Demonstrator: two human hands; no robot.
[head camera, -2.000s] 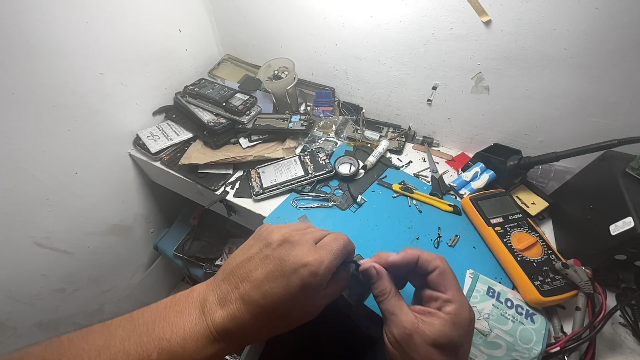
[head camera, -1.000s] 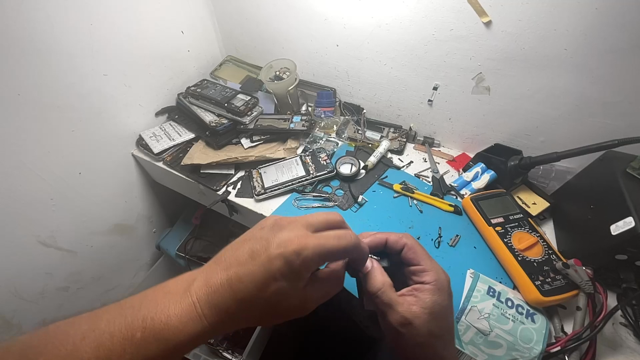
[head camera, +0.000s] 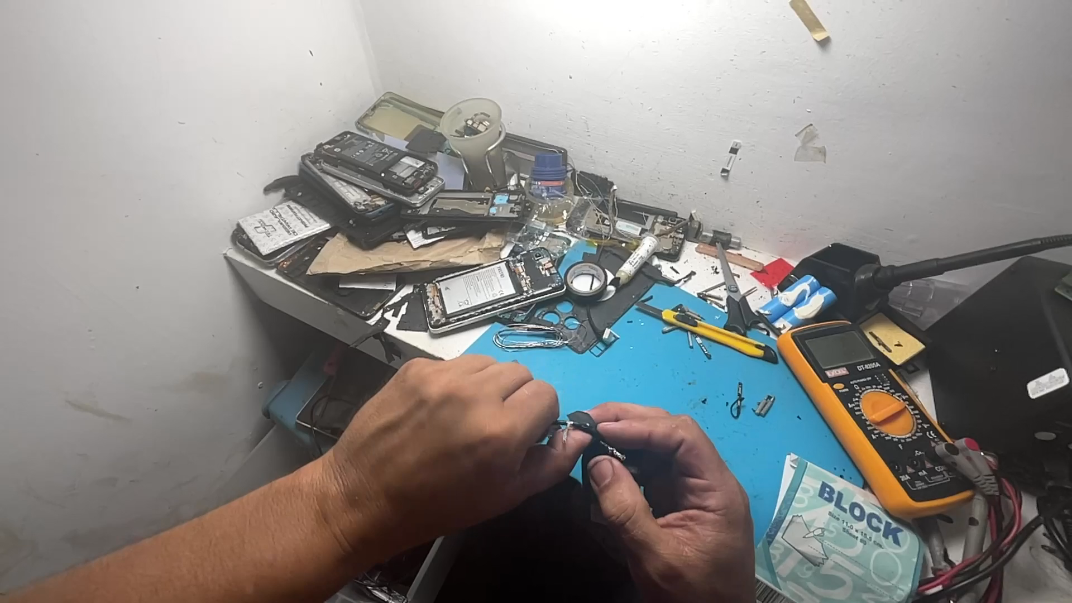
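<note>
My left hand (head camera: 452, 444) and my right hand (head camera: 678, 494) meet over the front edge of the blue mat (head camera: 712, 419). Between their fingertips is a small dark piece with thin wire and metal bits (head camera: 593, 431); its exact kind cannot be told. My right thumb and fingers grip it from the right, and my left fingers pinch its left end. Beyond the hands lie a coil of white wire (head camera: 530, 337) and a yellow utility knife (head camera: 712, 333). Small metal parts (head camera: 763, 405) rest on the mat, right of the hands.
An orange digital multimeter (head camera: 875, 419) and a paper pad (head camera: 846, 528) lie at the right. Behind are scissors (head camera: 735, 293), a roll of black tape (head camera: 585, 280) and an opened phone (head camera: 494, 289). Stacked phone parts (head camera: 377, 163) and a plastic cup (head camera: 473, 142) stand at the back left.
My hands have drawn slightly apart since one second ago, and the small dark piece between them shows more plainly. The things on the desk have stayed put.
</note>
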